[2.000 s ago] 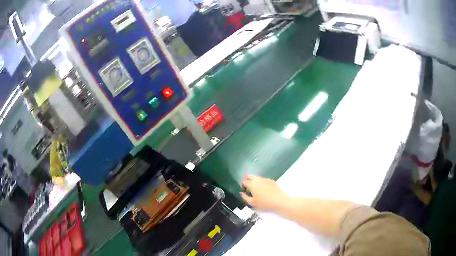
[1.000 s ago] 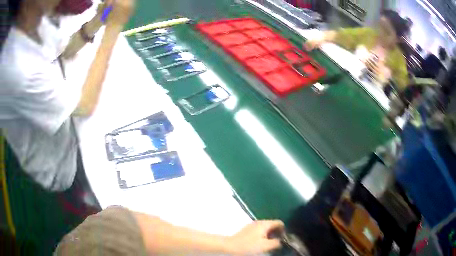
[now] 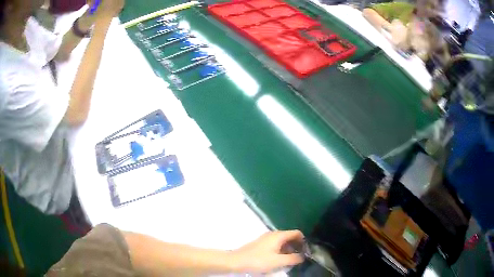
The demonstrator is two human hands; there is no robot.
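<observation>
My left hand (image 3: pixel 271 252) reaches in from the lower left and rests at the near left corner of the black press machine (image 3: pixel 344 232). Its thumb and fingers are apart around a small dark part there, and no phone frame shows in it. The orange-brown fixture (image 3: pixel 392 230), with a pale green label, sits in the machine at the lower right. Whether it holds a frame is too blurred to tell. My right hand is out of the picture.
Phone frames with blue patches (image 3: pixel 174 178) lie on the white bench cover (image 3: pixel 203 208). More frames (image 3: pixel 197 74) lie in a row on the green conveyor (image 3: pixel 238 127). A red tray (image 3: pixel 287 40) is beyond. A person in white (image 3: pixel 32 103) stands left; another person's arm is upper right.
The view first swung left from the control box to the bench, bringing my left hand into view and losing my right. The nearest conveyor frame has moved up, away from the machine, closer to the row.
</observation>
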